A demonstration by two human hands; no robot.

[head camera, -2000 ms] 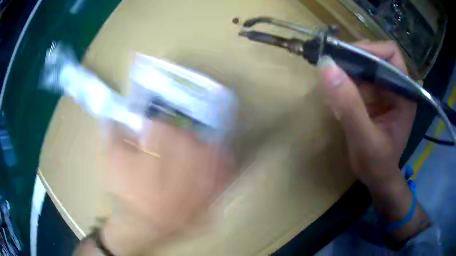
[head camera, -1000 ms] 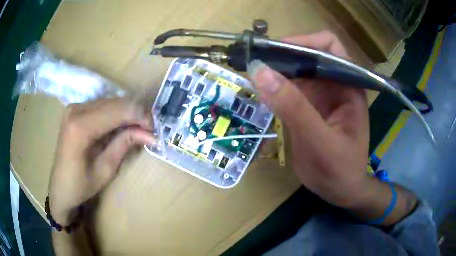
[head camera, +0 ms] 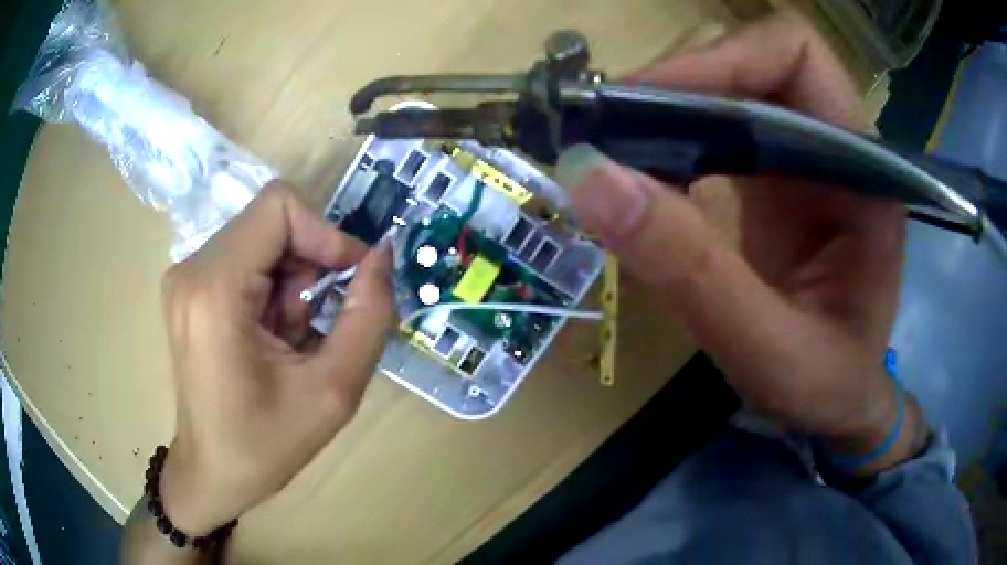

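Note:
The white socket housing (head camera: 475, 400) lies open side up on the tan cardboard sheet. The green circuit board (head camera: 444, 230) inside carries a yellow transformer (head camera: 477, 280) and white-topped round parts. A white lead wire (head camera: 530, 310) runs rightward to a brass contact strip (head camera: 608, 331) outside the housing. My left hand (head camera: 271, 342) is at the housing's left side, thumb and fingers pinching a thin wire end. My right hand (head camera: 751, 254) holds the black soldering iron (head camera: 663, 130), its tip above the housing's upper left edge. Whether the tip touches anything cannot be told.
The bagged power cord (head camera: 166, 149) lies at the upper left, running toward my left hand. The cardboard sheet (head camera: 254, 50) has a curved-looking edge at the left and small dark specks. A clear and dark tray is at the upper right.
The housing came to rest in front of me after blurred motion. My left hand has shifted from its edge to pinch a wire. The iron moved left, then stayed over the housing's top edge.

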